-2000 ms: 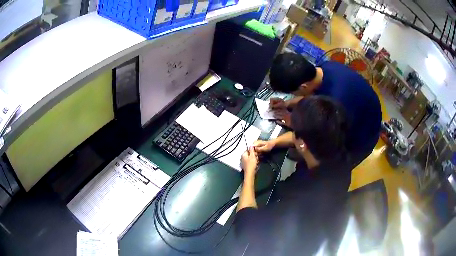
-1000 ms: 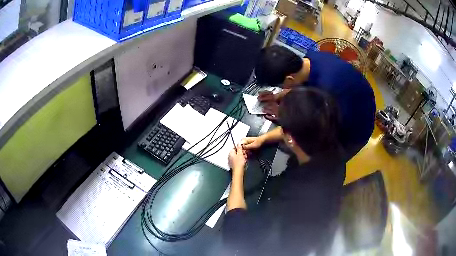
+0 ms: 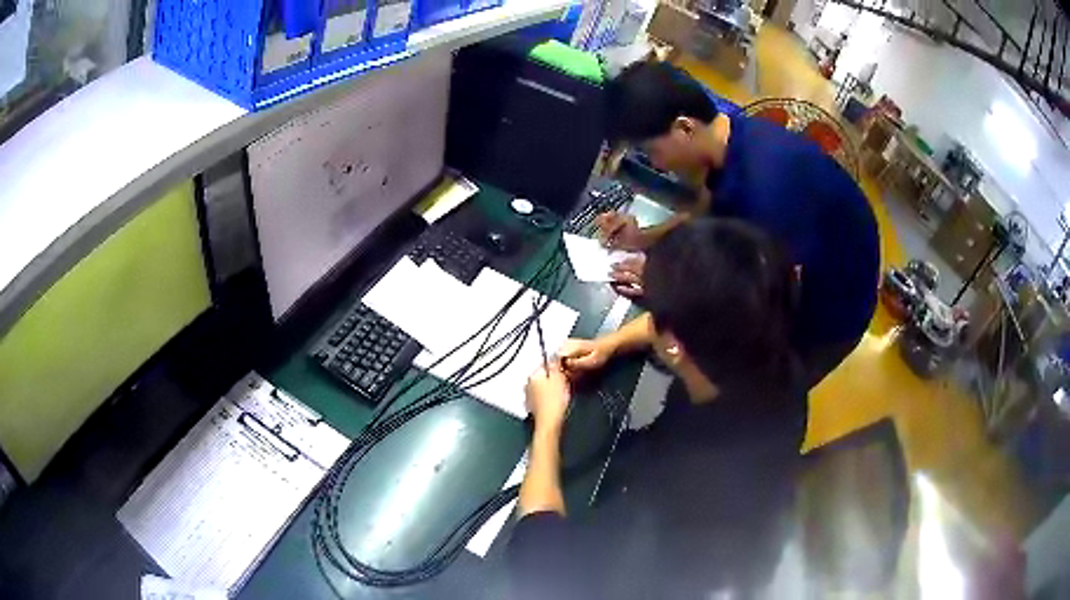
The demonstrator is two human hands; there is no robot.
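Neither of my hands is in view. Long black cables [image 3: 326, 502] lie in a loose coil on the green desk mat [image 3: 405, 469] and run across white paper sheets [image 3: 405, 307]. A seated person in black [image 3: 716, 469] holds a cable end between the fingertips of both hands [image 3: 554, 377] above the papers; its tip is too small to make out. A person in dark blue [image 3: 798, 199] leans over the desk with a hand on a small white sheet [image 3: 590, 258], seemingly writing. Clipboards with printed forms [image 3: 217, 492] lie at the lower left.
A black keyboard [image 3: 366, 352] stands beside the papers, with a second keyboard [image 3: 446, 252] and a mouse [image 3: 498, 241] beyond. A yellow monitor [image 3: 106, 328] and a white monitor [image 3: 352, 176] line the left. Blue file holders [image 3: 305, 47] stand on the shelf. A black tower [image 3: 516, 123] stands behind.
The view has shifted, so the desk sits further left in the picture. The person in blue has raised their head slightly. The seated person's hands still hold the cable end.
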